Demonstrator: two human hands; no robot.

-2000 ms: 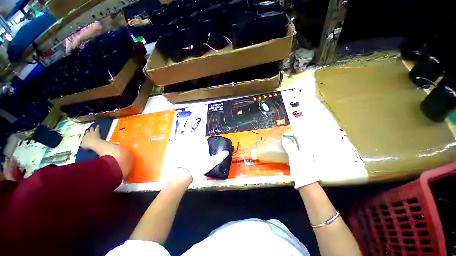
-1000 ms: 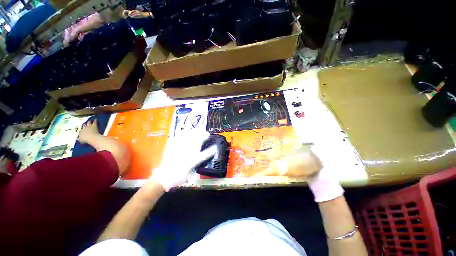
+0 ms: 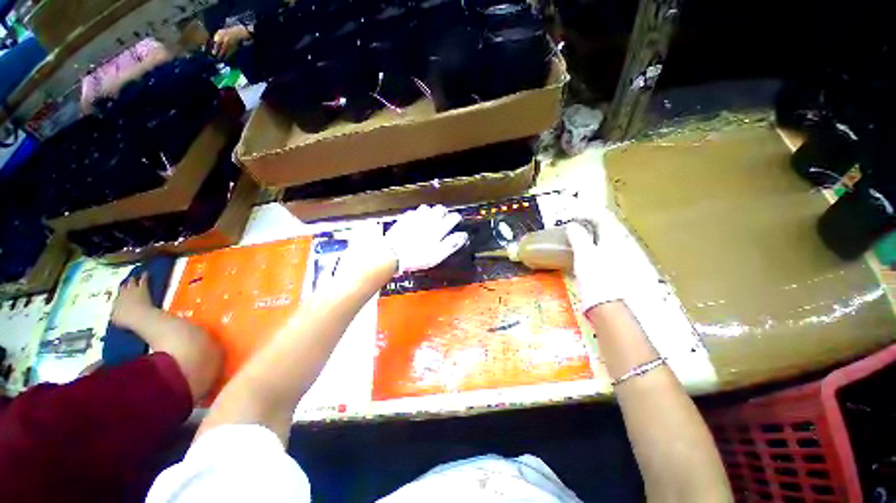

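Observation:
My left hand, in a white glove, is on a black speaker housing over the black printed panel at the middle of the bench. The housing's outline blends with the dark panel. My right hand, also gloved, holds a translucent glue bottle with its thin nozzle pointing left at the housing, a short distance from it. The cardboard trays of black housings stand just behind my left hand.
An orange panel lies before my hands. A neighbouring person's arm rests at left by a dark flat pad. Brown taped cardboard lies at right with black housings beyond. A red crate is lower right.
The housing has gone from the orange panel; my left hand has moved up and forward onto the black panel. My right hand with the bottle has moved up and steadied. The view has shifted slightly.

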